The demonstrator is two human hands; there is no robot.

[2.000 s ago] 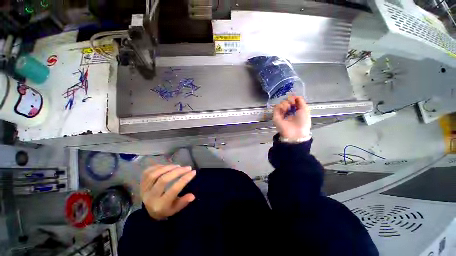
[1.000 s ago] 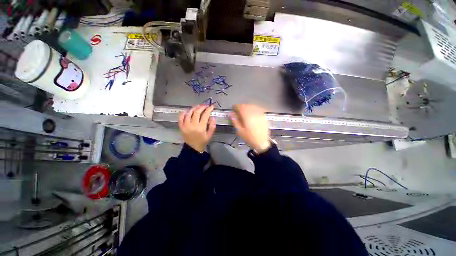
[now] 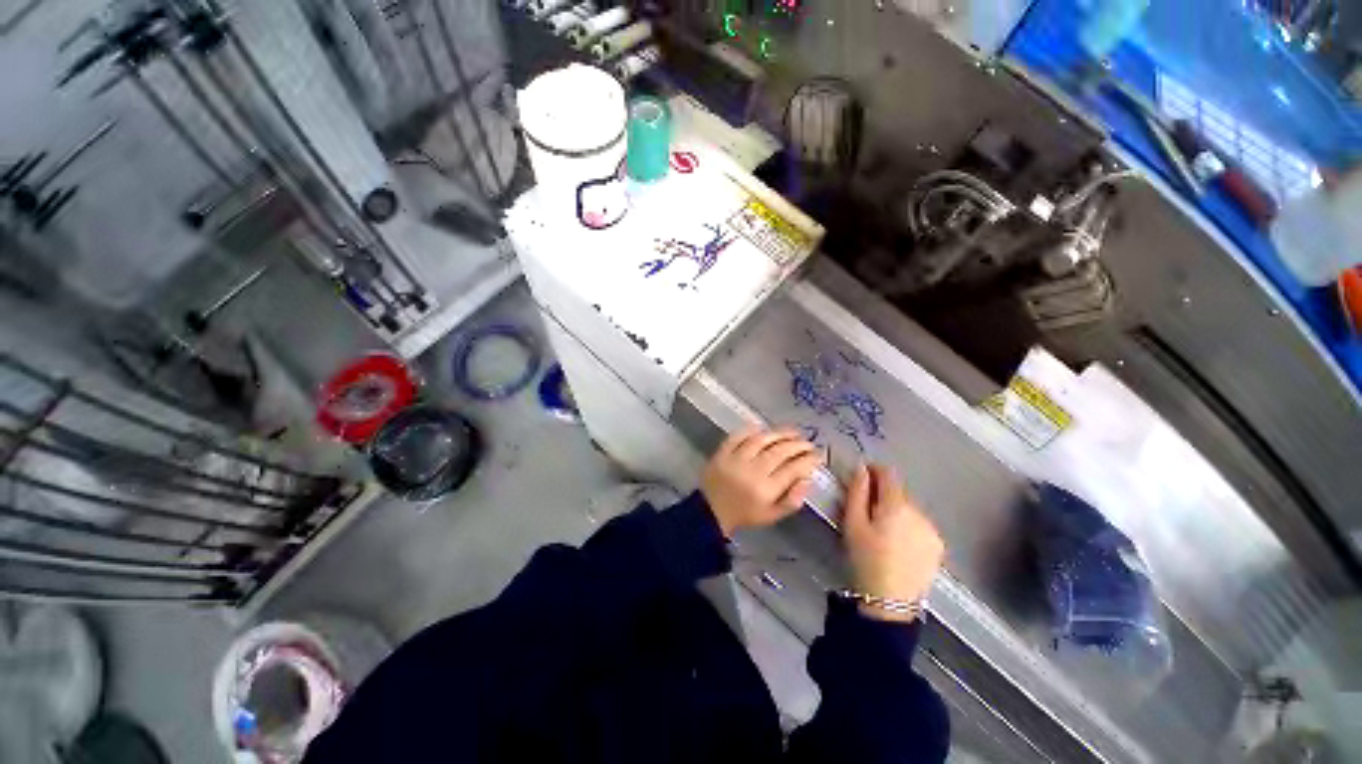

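Note:
Short dark-blue wires (image 3: 837,396) lie loose in the grey metal tray (image 3: 956,508). My left hand (image 3: 765,478) is at the tray's front edge, fingers bent, with a thin dark sliver by its fingertips. My right hand (image 3: 892,540) is just right of it over the ruler strip (image 3: 1031,657), fingers drawn together and pointing at the wires. Whether either hand holds a wire cannot be made out. A clear bag of blue wires (image 3: 1098,575) lies further right in the tray.
Red and blue wire pieces (image 3: 690,257) lie on the white cabinet top (image 3: 642,306), near a white tumbler (image 3: 575,142) and a teal cylinder (image 3: 648,139). Red (image 3: 366,397) and black (image 3: 424,451) coils lie on the floor at left. A blue mat (image 3: 1150,135) is at upper right.
The view has turned and shifted left. My right hand has left the bag and come beside my left hand, which has risen from near my body to the tray edge.

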